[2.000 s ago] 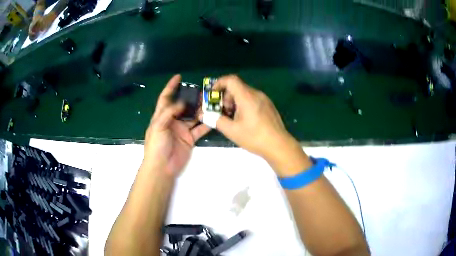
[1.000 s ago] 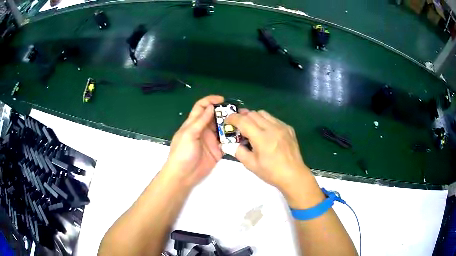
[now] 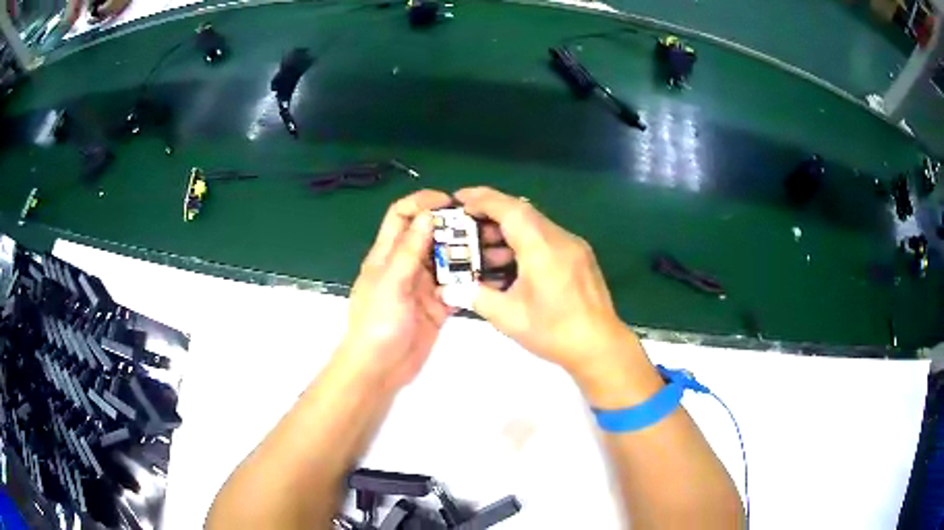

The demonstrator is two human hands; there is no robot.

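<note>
A small circuit board with white, yellow and blue parts faces up between my two hands, at the belt's near edge. My left hand holds its left side. My right hand holds its right side, with a white wrap on the thumb and a blue band on the wrist. A black edge shows around the board; it looks like a housing mostly hidden by the board and fingers. Both hands are a little blurred.
The green belt carries boards, such as one at left, and black cords. A few black housing pieces lie on the white sheet. A heap of black housings fills the left. A person's hand shows at top left.
The board was apart from the black housing in my hands at first; they are now together. My right fingers have moved from the board's face to its side.
</note>
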